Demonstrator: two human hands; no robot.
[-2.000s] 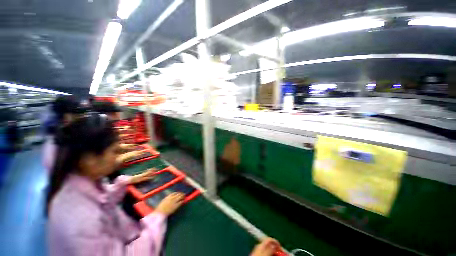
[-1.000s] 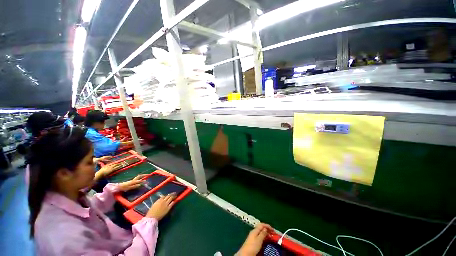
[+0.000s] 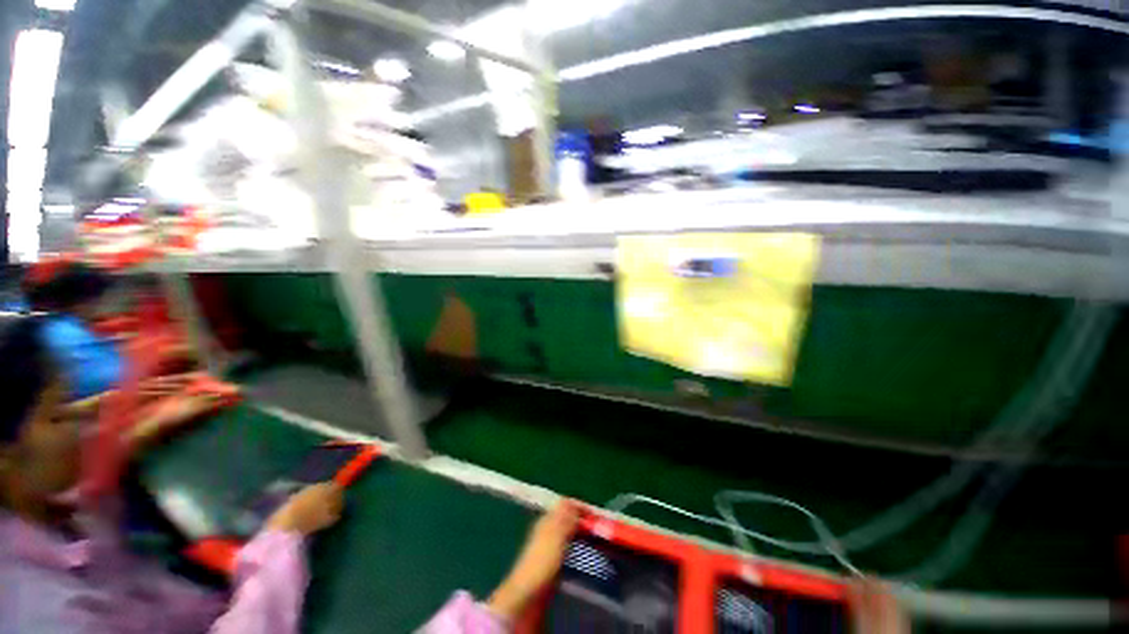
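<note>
A red two-slot tray (image 3: 700, 572) lies at the bottom edge of the head view, cut off below. It holds two dark tablets side by side, the left tablet (image 3: 607, 601) and the right tablet (image 3: 780, 613), each with a small patch of white marks. My left hand (image 3: 541, 560) grips the tray's left end, fingers over its far corner. My right hand (image 3: 879, 609) is at the tray's right end, blurred and cut off by the bottom edge; its grip is unclear. A white cable (image 3: 792, 540) loops behind the tray, its ends unclear.
A person in a pink smock (image 3: 266, 582) sits at left, a hand near another red tray (image 3: 359, 464). A pale upright post (image 3: 365, 310) stands behind the line's rail. A yellow sheet (image 3: 718, 310) hangs from the white shelf (image 3: 891, 266). Blurred cables hang at right.
The view has swung right, so the neighbour has slid left. Both tablets in my tray and my right hand now show. The neighbour's tray and hands have shifted apart.
</note>
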